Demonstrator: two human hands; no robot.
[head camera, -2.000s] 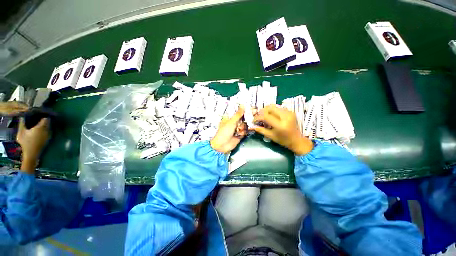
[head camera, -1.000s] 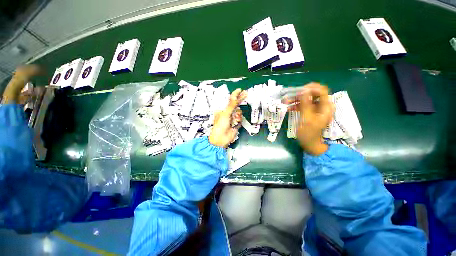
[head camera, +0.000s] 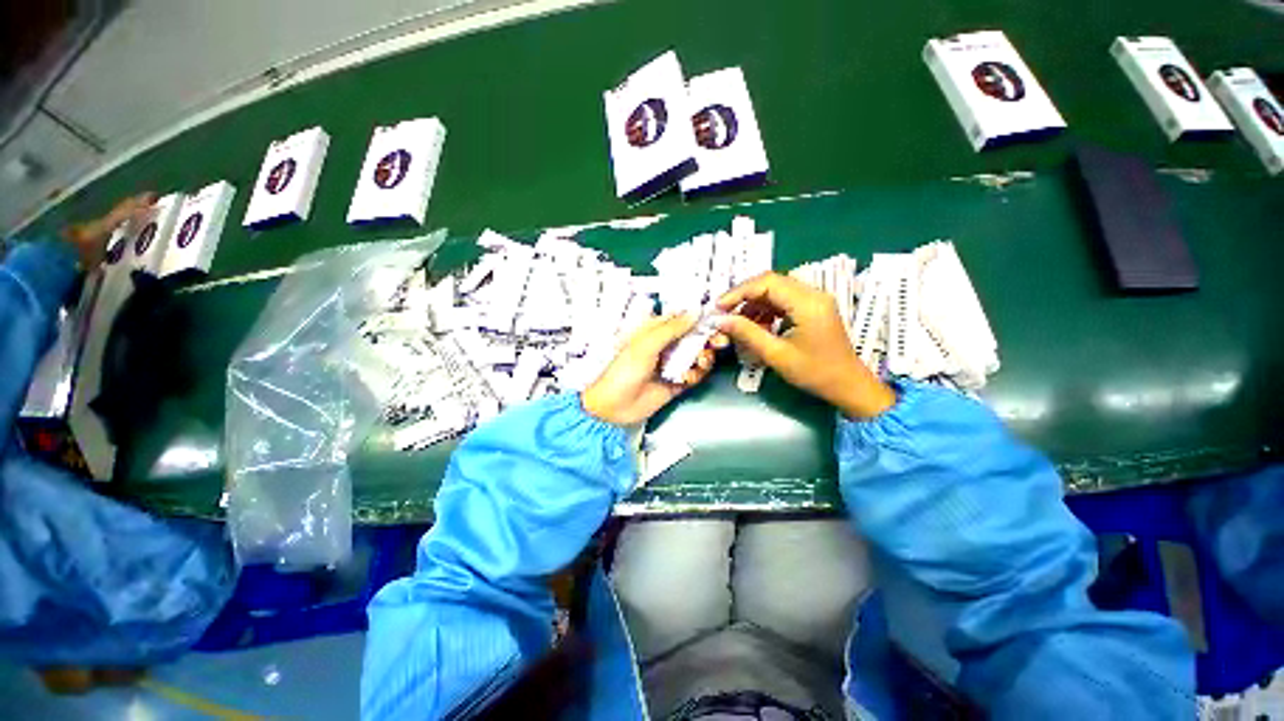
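My left hand and my right hand meet over the green bench, both on a small white folded leaflet. A messy loose leaflet pile lies left of my hands. A small group of leaflets stands side by side just beyond my fingers, partly hidden by them. A fanned leaflet stack lies to the right of my right hand. One loose white slip lies near the bench's front edge, below my left hand.
A crumpled clear poly bag lies left of the pile and hangs over the front edge. White retail boxes stand along the far green strip. A dark box lies at the right. Another worker's arm reaches in at far left.
The retail boxes have shifted left, and more show at the right. My right hand has come back from the right-hand stack to my left hand. The other worker's hand has moved onto the far-left boxes.
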